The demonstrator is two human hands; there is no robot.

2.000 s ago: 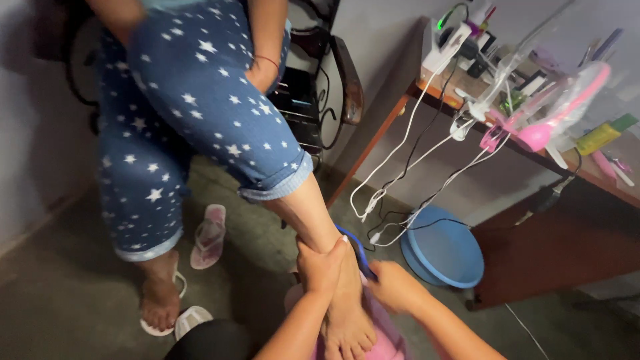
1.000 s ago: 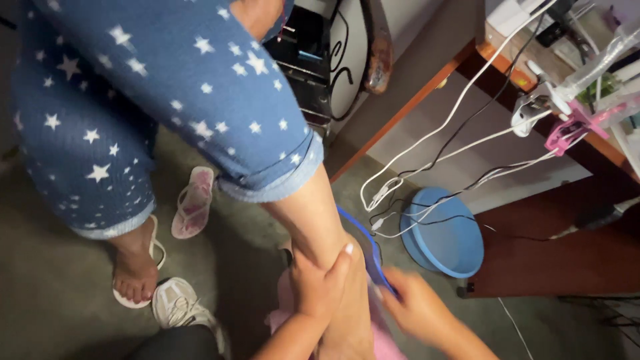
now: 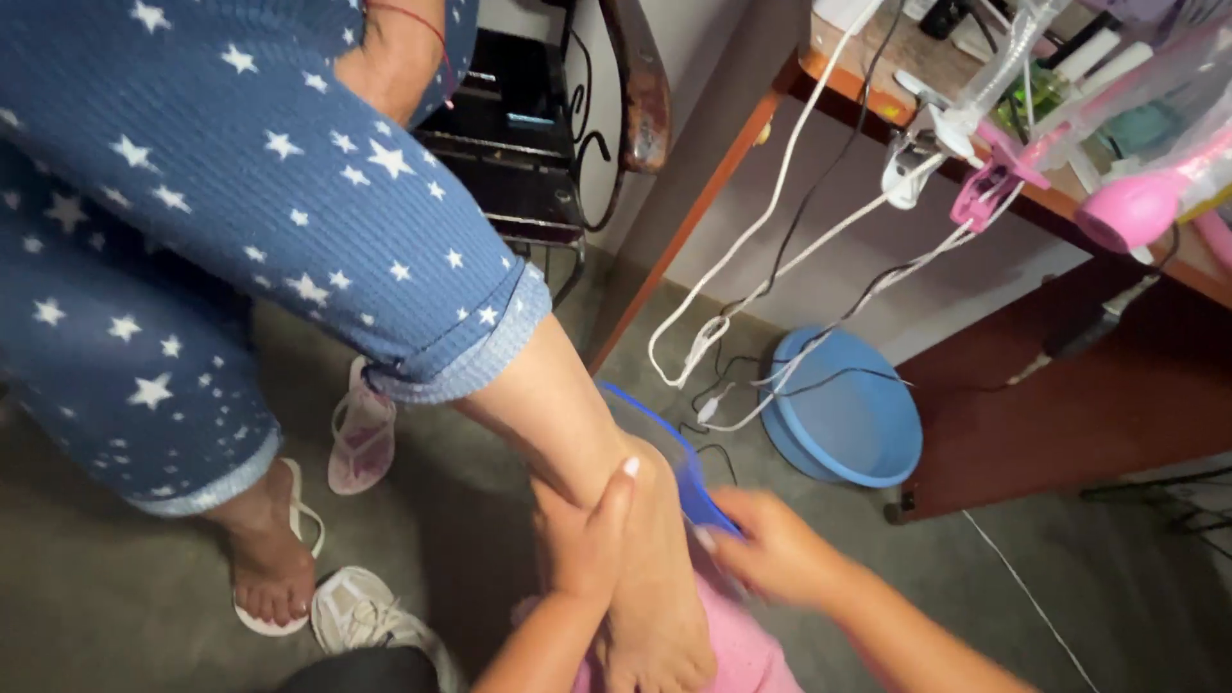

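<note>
A seated person's bare foot (image 3: 659, 587) rests over a pink towel (image 3: 736, 635) at the lower middle. My left hand (image 3: 582, 539) is closed around the ankle, its thumb lying across the front and its other fingers hidden behind. At the right side of the foot, my right hand (image 3: 770, 549) grips the edge of a blue-rimmed item (image 3: 688, 472), which passes behind the ankle; most of it is hidden, so its kind is unclear. The person's rolled-up blue trousers with white stars (image 3: 385, 231) end below the knee.
A blue plastic basin (image 3: 847, 409) stands on the floor, with cables (image 3: 770, 221) hanging from the desk (image 3: 1068, 217) across it. Pink and white clips are at the desk edge. A pink flip-flop (image 3: 363, 438), a white sneaker (image 3: 361, 611) and a black metal chair (image 3: 510, 144) are on the left.
The view has come closer to the leg and foot. Both hands stay at the ankle and on the blue-rimmed item.
</note>
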